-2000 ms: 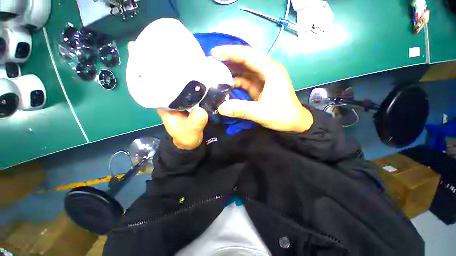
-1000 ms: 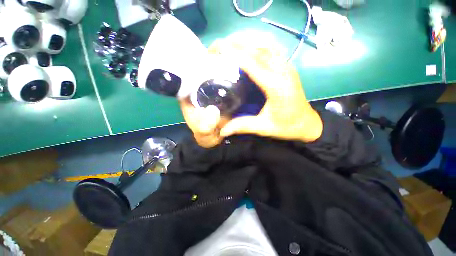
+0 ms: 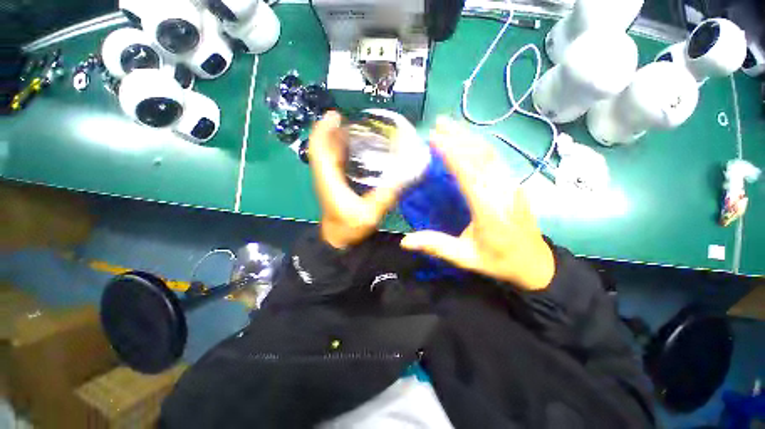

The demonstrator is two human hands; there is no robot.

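A white camera (image 3: 408, 151) with a glossy dark round face is held above the bench's front edge, blurred. My left hand (image 3: 348, 188) grips it from the left, thumb and fingers around the round face. My right hand (image 3: 495, 214) is at its right, fingers spread around a crumpled blue cloth (image 3: 436, 197). The cloth lies between the right palm and the camera. Whether the right fingertips touch the camera is unclear. The camera's smaller part cannot be made out.
White cameras with black faces (image 3: 159, 111) stand at the left. Loose shiny black covers (image 3: 289, 109) lie beside a grey-white fixture (image 3: 361, 25). A looped white cable (image 3: 466, 96), a white lump (image 3: 581, 165) and white housings (image 3: 587, 71) are at the right. Stools (image 3: 144, 321) stand below the bench.
The view has shifted, showing more of the bench's back. The camera has turned so its round face points up and left. The right hand has opened wider, showing more blue cloth.
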